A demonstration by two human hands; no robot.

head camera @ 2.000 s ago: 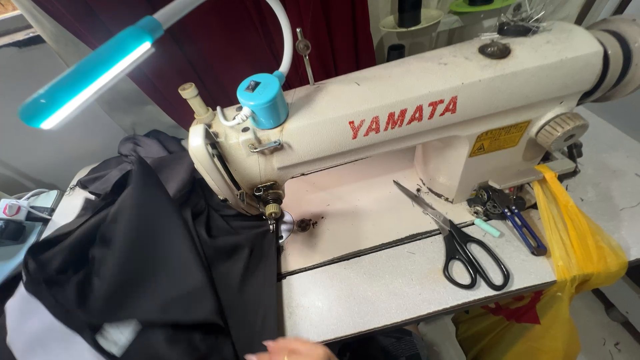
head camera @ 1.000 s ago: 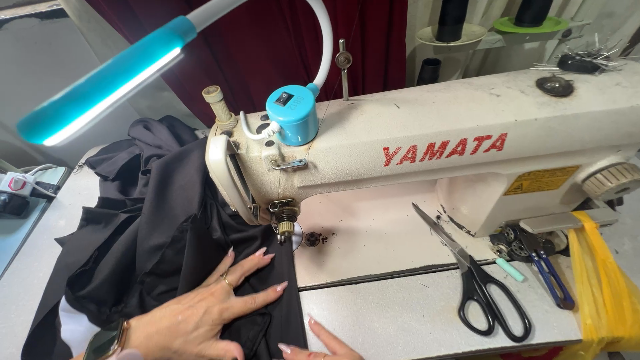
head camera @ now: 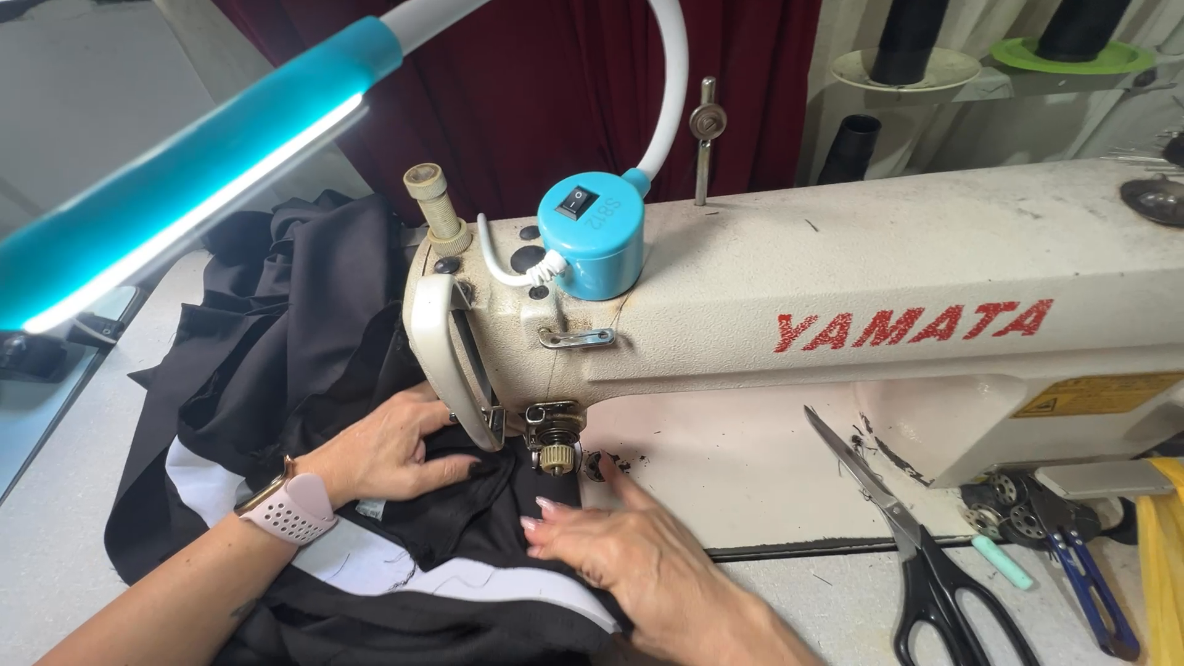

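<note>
Black fabric [head camera: 277, 370] with a white band [head camera: 444, 578] lies bunched left of and under the head of a Yamata sewing machine [head camera: 721, 342]. My left hand [head camera: 398, 453], with a pink-strapped watch [head camera: 296, 509] at its wrist, rests on the fabric left of the needle area, its fingertips partly hidden behind the machine's head. My right hand [head camera: 638, 555] lies at the fabric's right edge, in front of the thread tension knob [head camera: 556, 458], thumb and fingers apart. The needle and presser foot are hidden from view.
Black-handled scissors [head camera: 916, 536] lie on the bed at the right, beside a pale green chalk-like piece [head camera: 1002, 561], blue thread snips [head camera: 1091, 592] and metal bobbins [head camera: 1008, 490]. A yellow plastic bag [head camera: 1161, 555] hangs at the right edge. A turquoise lamp [head camera: 203, 166] arches above.
My left hand has moved up the fabric, close to the machine's head. My right hand has come up from the front edge to beside the needle area. More of the white band shows.
</note>
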